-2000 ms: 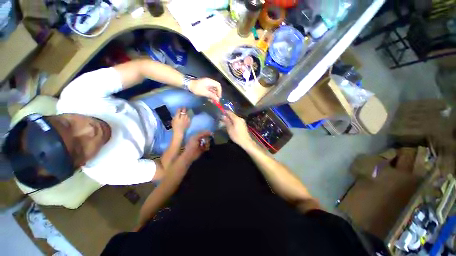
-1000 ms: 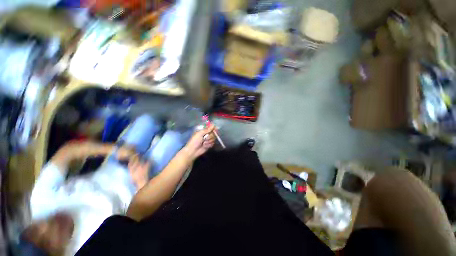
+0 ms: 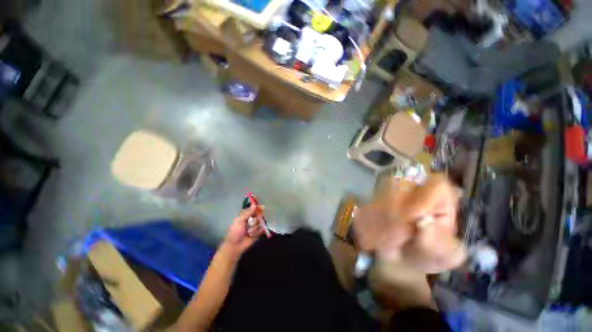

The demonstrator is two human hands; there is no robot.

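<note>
My left hand [image 3: 244,228] is low in the centre-left, with its fingers closed around a small red object [image 3: 253,201]. A dark part sits beside the red, and a thin pale stick [image 3: 264,227] points down from the same hand. I cannot tell what the red object is. My right hand [image 3: 412,224] is large, close to the camera and blurred, with its fingers curled. A small white spot shows between its fingers, too blurred to tell whether it is a held thing.
A pale stool [image 3: 144,159] stands left on the grey floor. A cluttered desk [image 3: 259,61] is at the top. Another stool [image 3: 404,133] stands right, near a dark bench [image 3: 519,259] with parts. A blue tarp or bin [image 3: 156,249] and an open carton [image 3: 123,285] lie lower left.
The view has swung away from the seated person to the floor and stools. My left hand still holds the red object and pale stick. My right hand has come up close to the camera.
</note>
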